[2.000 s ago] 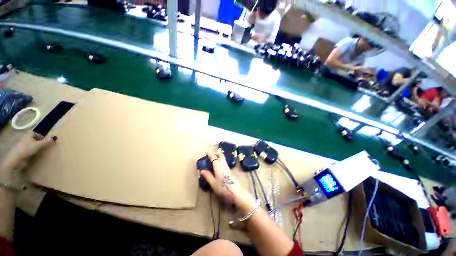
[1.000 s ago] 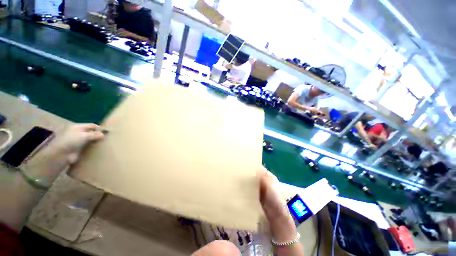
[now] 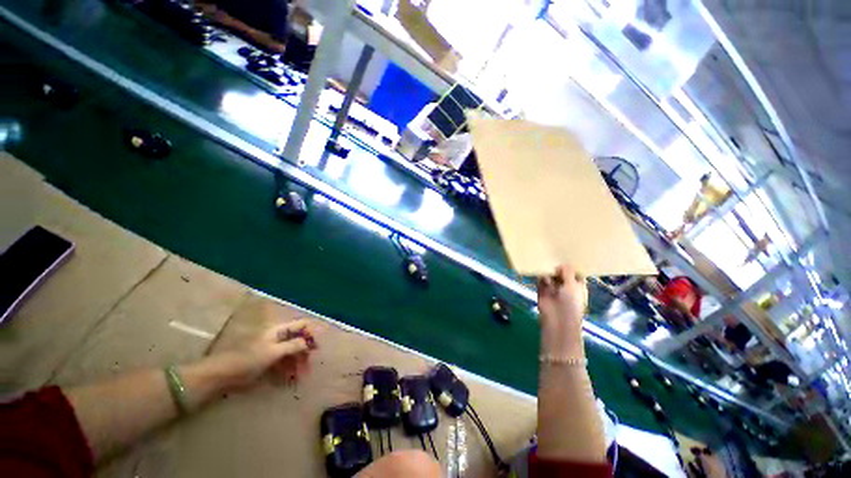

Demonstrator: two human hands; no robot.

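My right hand (image 3: 564, 291) is raised over the green belt and grips the lower edge of a tan cardboard sheet (image 3: 560, 201), which stands up in the air. My left hand (image 3: 283, 353) is low over the bench, fingers loosely bent and apart, with nothing seen in it. Several black corded units with pale yellow labels lie in a group at the bench's front, such as the nearest unit (image 3: 346, 439) and the rightmost unit (image 3: 449, 388). Their thin black cords run toward the bottom edge of the view.
A smartphone (image 3: 32, 267) lies on the cardboard-covered bench (image 3: 112, 252) at the left. The green conveyor belt (image 3: 215, 201) runs diagonally behind with spaced black units and a metal rail. A metal post (image 3: 317, 89) stands beyond. A person in red (image 3: 680, 295) sits farther along.
The cardboard sheet went from lying on the bench to both hands, then up and right in my right hand alone. My left hand let go of it. The black units are uncovered again. The view has tilted.
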